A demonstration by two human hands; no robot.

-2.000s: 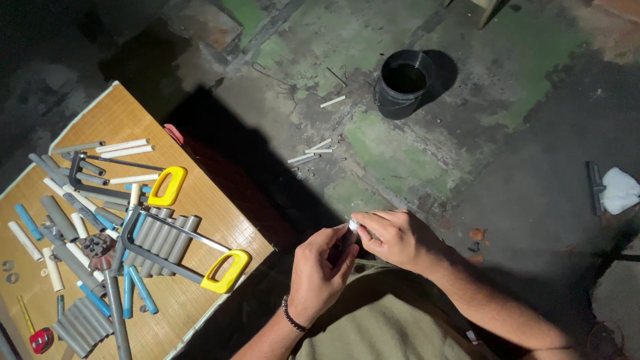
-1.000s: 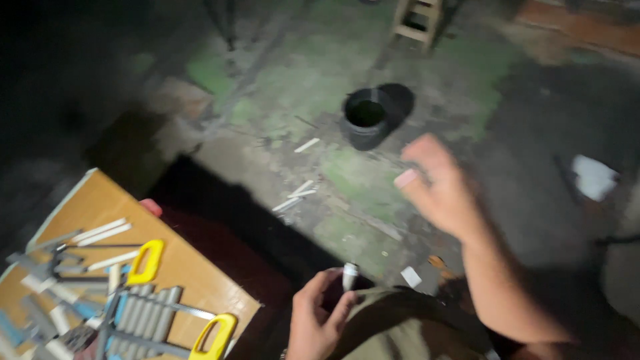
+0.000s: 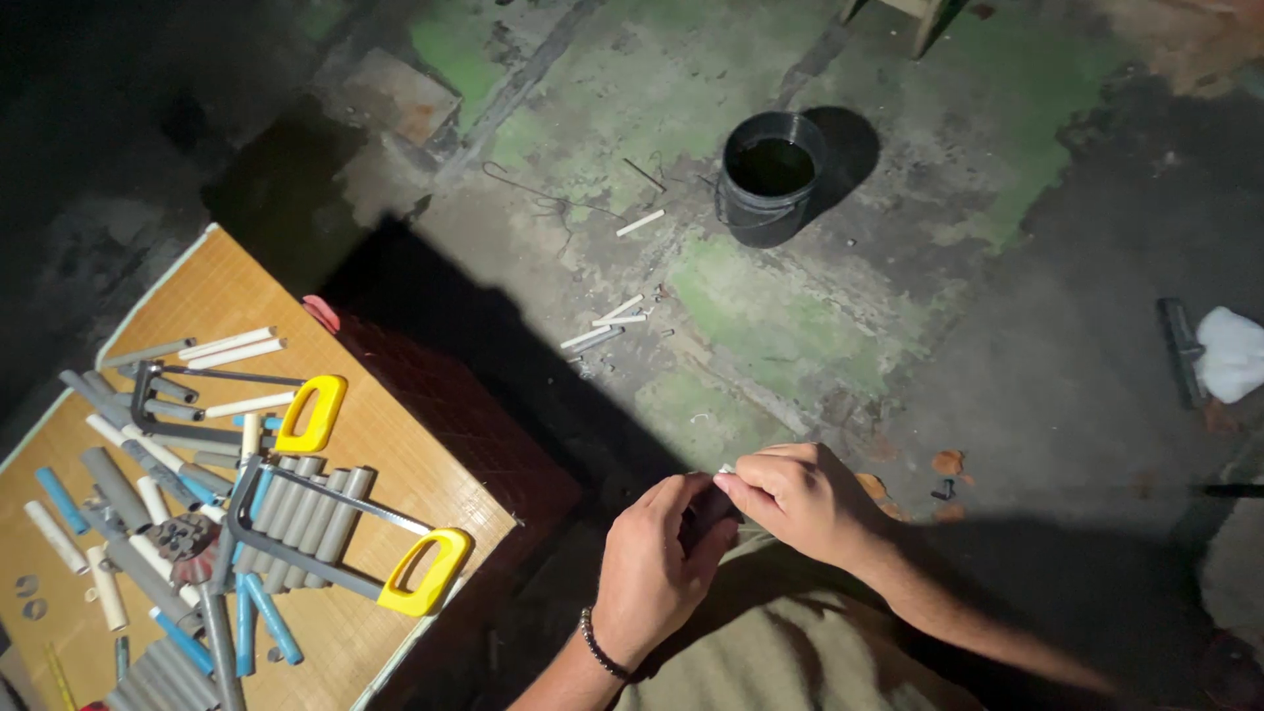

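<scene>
My left hand [image 3: 657, 563], a beaded bracelet at its wrist, is closed around a small piece that is mostly hidden; a white end [image 3: 726, 470] of it shows between the hands. The fingertips of my right hand [image 3: 805, 504] pinch at that white end. To the left, two hacksaws with yellow handles [image 3: 425, 573] [image 3: 311, 413] lie on a wooden table [image 3: 415, 444] among many cut pipe pieces. Grey pipes [image 3: 311, 513] lie side by side under the nearer saw, with blue pipes [image 3: 272, 617] and white pipes [image 3: 237, 348] around them.
On the floor ahead stands a black bucket [image 3: 768, 212] of dark liquid. Thin pipe pieces [image 3: 617, 321] and a bent wire [image 3: 553, 197] lie left of it. A squeegee-like tool [image 3: 1180, 351] with a white cloth or bag [image 3: 1231, 354] is at the far right. The table's corner [image 3: 515, 521] is near my left arm.
My right hand was raised away from my left one second ago and has come back to the small piece. The piece has stayed in my left hand.
</scene>
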